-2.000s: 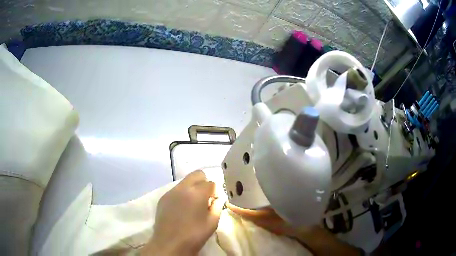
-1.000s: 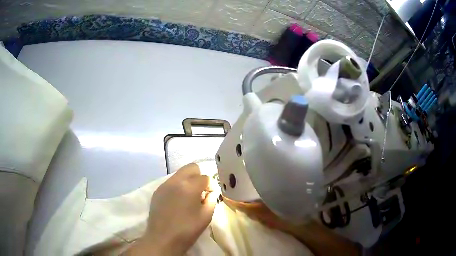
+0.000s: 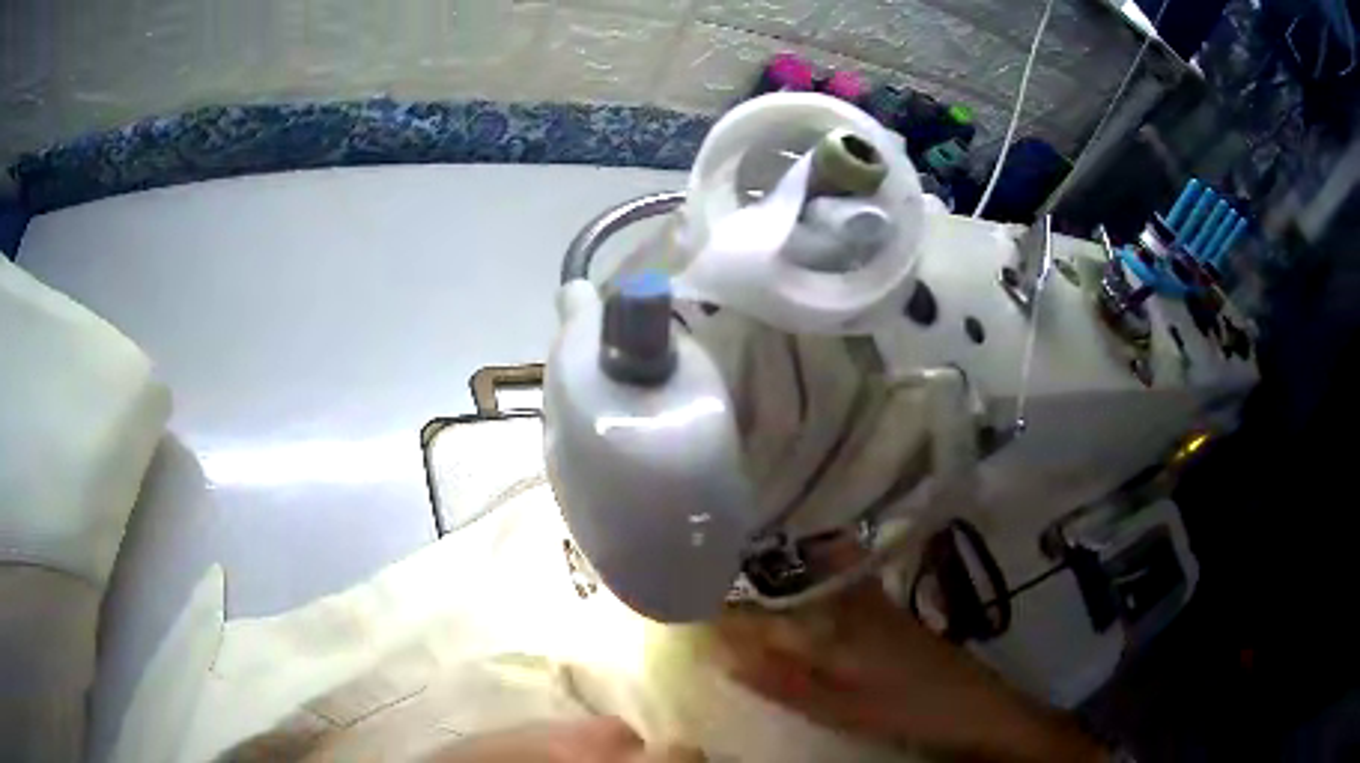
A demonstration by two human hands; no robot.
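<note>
The cream garment lies in soft folds at the bottom of the view, yellowish under the lamp. My left hand is cut off by the bottom edge and blurred, low on the cloth; its fingers are not clear. My right hand lies over the cloth under the head of the white sewing machine, partly hidden by it; I cannot tell if it grips the cloth. The machine lamp, with its blue-grey knob, hides the needle area. Shears with black loop handles lie under the machine arm.
A cream stitched piece lies at the far left of the white table. A white wheel-shaped attachment sits on the head end. Pink-topped cones stand behind the machine. Blue spool pins stand at the right.
The view has shifted, so the lamp and machine appear further left. My left hand has moved from beside the needle area down to the bottom edge. More of my right hand shows.
</note>
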